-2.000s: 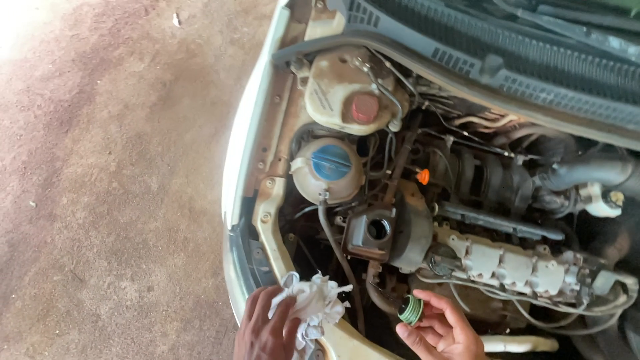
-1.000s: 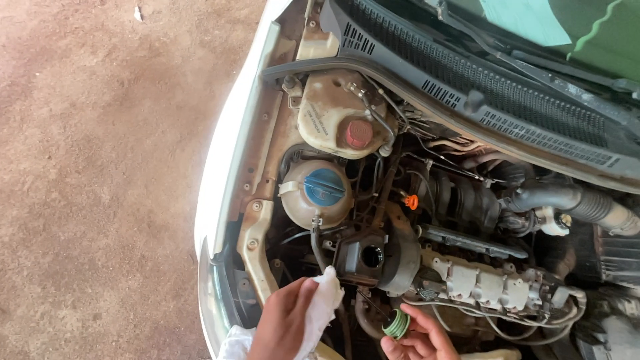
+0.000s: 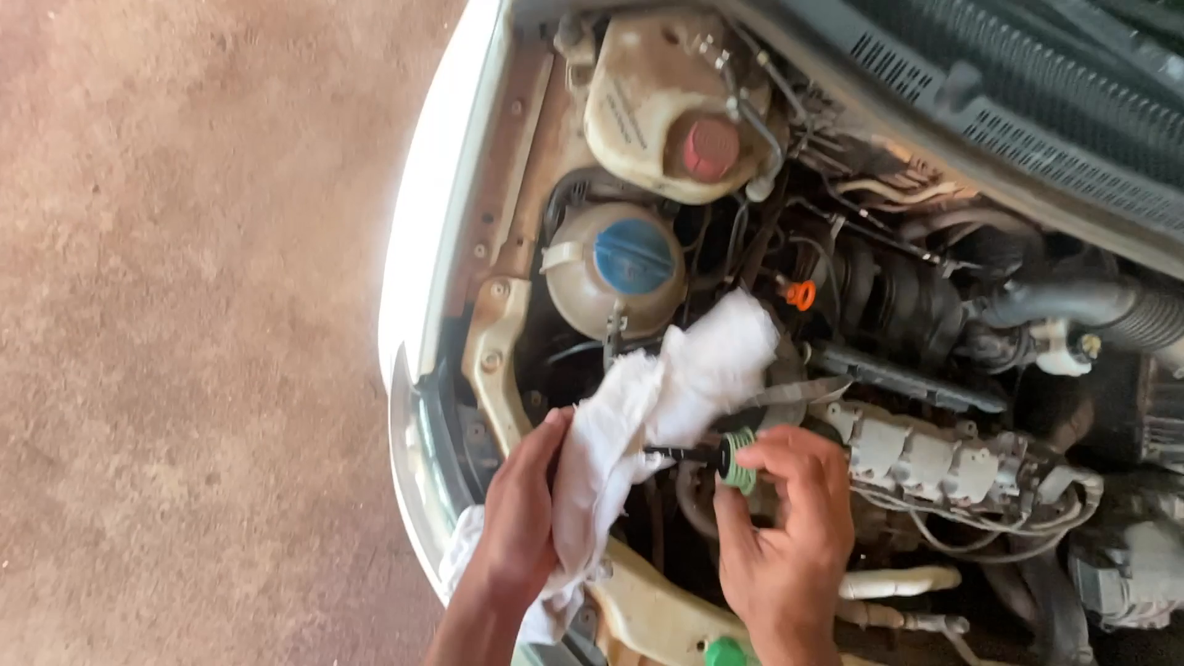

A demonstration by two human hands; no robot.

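Note:
My left hand point(image 3: 523, 509) holds a white cloth point(image 3: 615, 444) that reaches up and to the right over the engine bay. In my right hand point(image 3: 786, 518) is a green ribbed cap point(image 3: 740, 460), gripped between thumb and fingers. A thin black stem point(image 3: 683, 454) extends left from the cap, and its tip meets or lies behind the cloth's edge. The cloth covers the part of the engine just above the cap. Further up stands a coolant reservoir point(image 3: 578, 301) with a blue cap point(image 3: 634, 255).
A fluid reservoir point(image 3: 638, 83) with a red cap point(image 3: 711, 149) sits at the top. An orange ring handle point(image 3: 800, 295) stands right of the cloth. Metal engine covers point(image 3: 925, 453) and hoses lie to the right. The white fender point(image 3: 435, 203) borders the bay, with bare ground beyond.
The cloth, bunched in my left hand two seconds ago, now stretches out over the engine beside the cap's stem. My right hand still holds the green cap. The view has come closer.

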